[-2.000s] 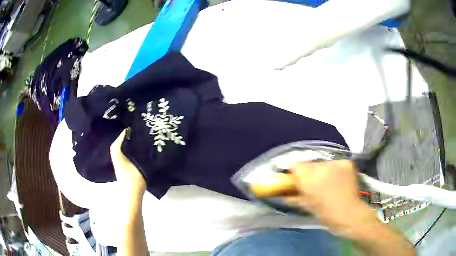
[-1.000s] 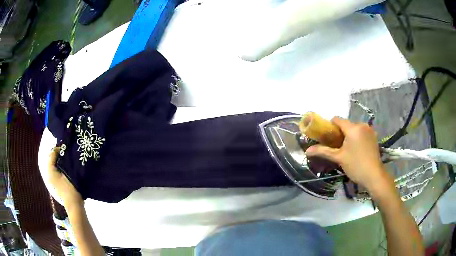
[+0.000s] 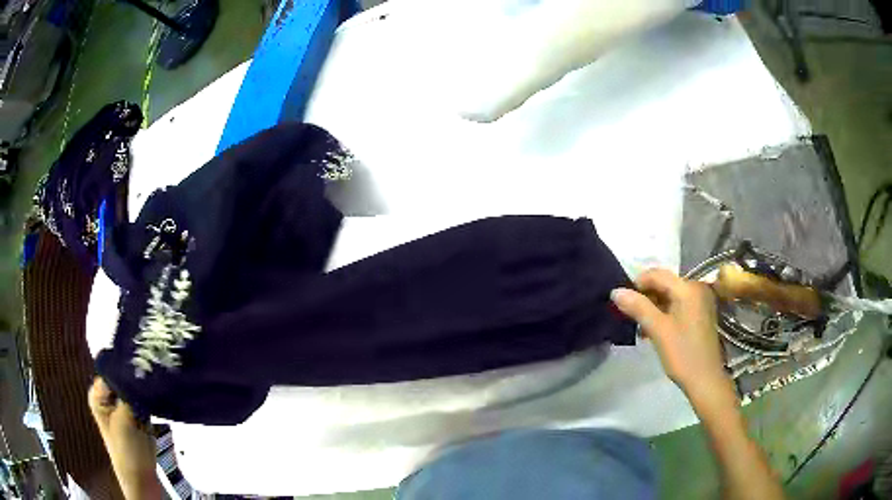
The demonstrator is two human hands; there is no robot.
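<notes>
The dark navy garment [image 3: 235, 225] lies across the left and middle of the white padded table. Its light floral embroidery faces up at the left and upper edge. One plain sleeve [image 3: 430, 303] stretches to the right, slightly gathered near the cuff. My right hand [image 3: 675, 317] pinches the cuff end between thumb and fingers. My left hand [image 3: 115, 415] grips the garment's lower left edge, its fingertips partly hidden by cloth. The steam iron [image 3: 773, 293] with its wooden handle rests on the grey iron rest [image 3: 753, 210], right of my right hand.
The white padded table [image 3: 606, 186] lies under the garment. A long white form [image 3: 567, 59] crosses the far side. A blue beam [image 3: 279, 73] stands at the upper left. A dark embroidered pile [image 3: 88, 176] hangs at the far left, above a brown ribbed surface [image 3: 59, 322].
My right hand has let go of the iron, now on the rest, and taken hold of the sleeve's cuff end. My left hand has moved a little lower with the garment's edge.
</notes>
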